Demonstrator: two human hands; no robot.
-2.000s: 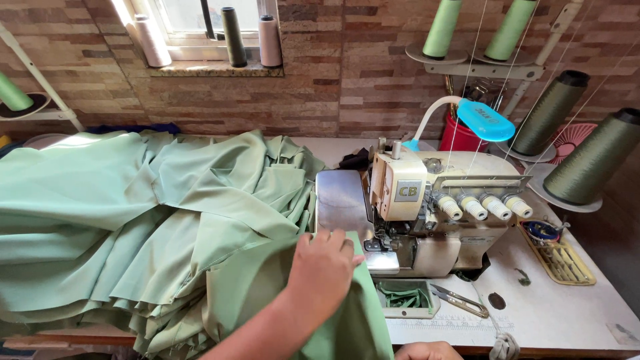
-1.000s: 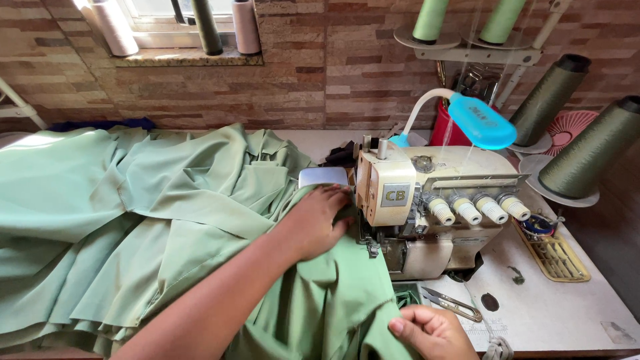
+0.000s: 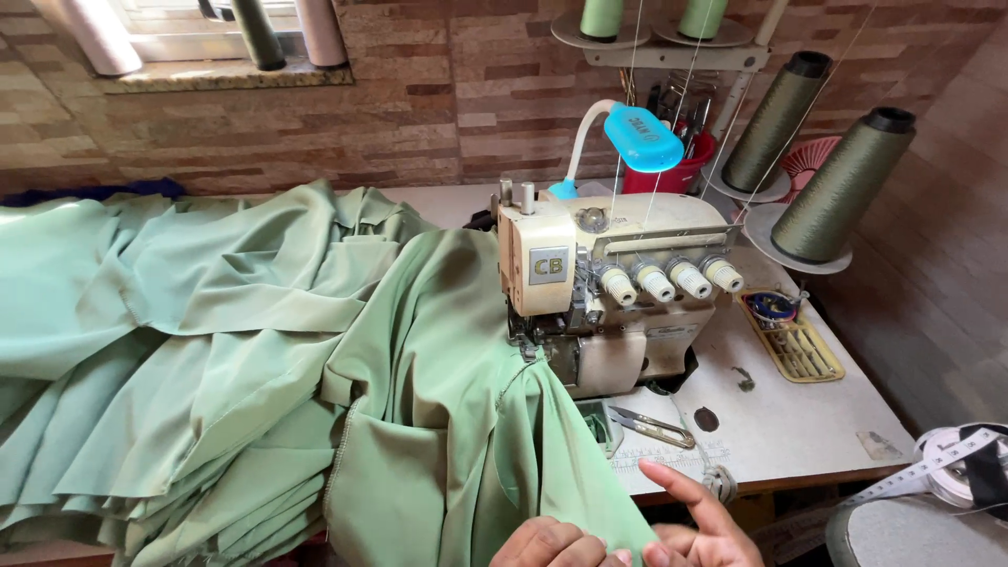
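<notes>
A cream overlock sewing machine [image 3: 614,276] stands on the table with green fabric [image 3: 465,331] under its presser foot [image 3: 529,350]. An overlocked seam runs down from the foot. At the bottom of the head view, my left hand [image 3: 555,543] grips the fabric's near edge. Beside it on the right, my right hand [image 3: 697,520] pinches the same edge near the thumb, its index finger extended. A large heap of green fabric pieces [image 3: 197,315] lies left of the machine. Thread snips [image 3: 652,428] rest on the table by a small bin of green scraps [image 3: 596,425].
Dark green thread cones [image 3: 844,189] and a blue lamp [image 3: 644,138] are behind and beside the machine. A yellow tray [image 3: 795,346] sits on the table's right part. A measuring tape [image 3: 921,465] lies at the lower right. A red container [image 3: 669,169] stands behind.
My left hand has left the fabric beside the machine head and come down to the near edge, close to my right hand. The fabric by the foot now stretches toward me. The view has shifted.
</notes>
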